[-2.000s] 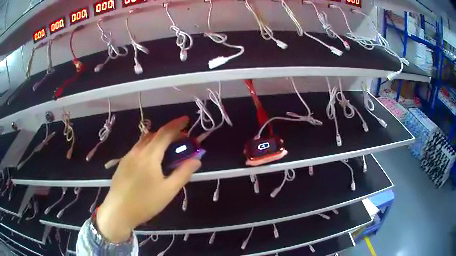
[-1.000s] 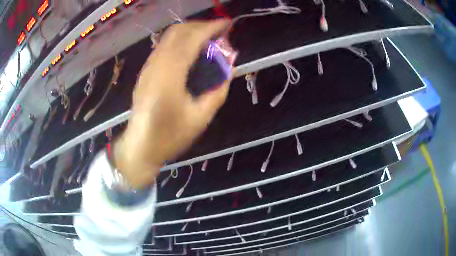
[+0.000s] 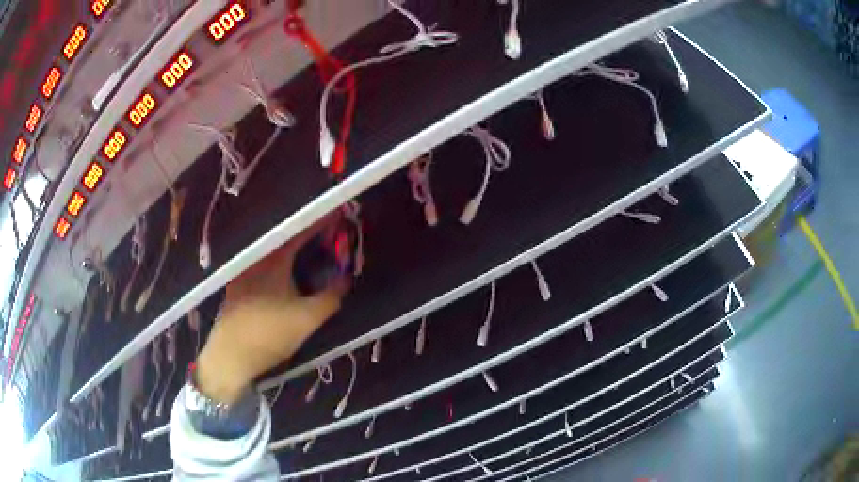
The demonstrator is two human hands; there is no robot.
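Note:
My left hand (image 3: 256,325) reaches in from the lower left, under the white front edge of a rack shelf (image 3: 405,151). It is closed around a dark watch body (image 3: 318,264) with a reddish glow at its right side; blur and the fingers hide whether it holds more than one. The hand is over the black mat of the tier below, beside a hanging white cable (image 3: 355,240). On the tier above, a red charging cable (image 3: 346,118) and a white cable plug (image 3: 326,149) lie free, with no watch on them. My right hand is not in view.
Many black shelf tiers with white edges (image 3: 527,249) and hanging white cables run below. Red digital readouts (image 3: 141,109) line the upper left. A blue object (image 3: 789,122) and a white stack (image 3: 765,169) stand beside the rack at right, by a yellow floor line (image 3: 829,268).
The view has tilted down and turned. The red-edged watch body has left the shelf by the red cable. My left hand has moved from the upper tier to the tier below, still holding a watch body.

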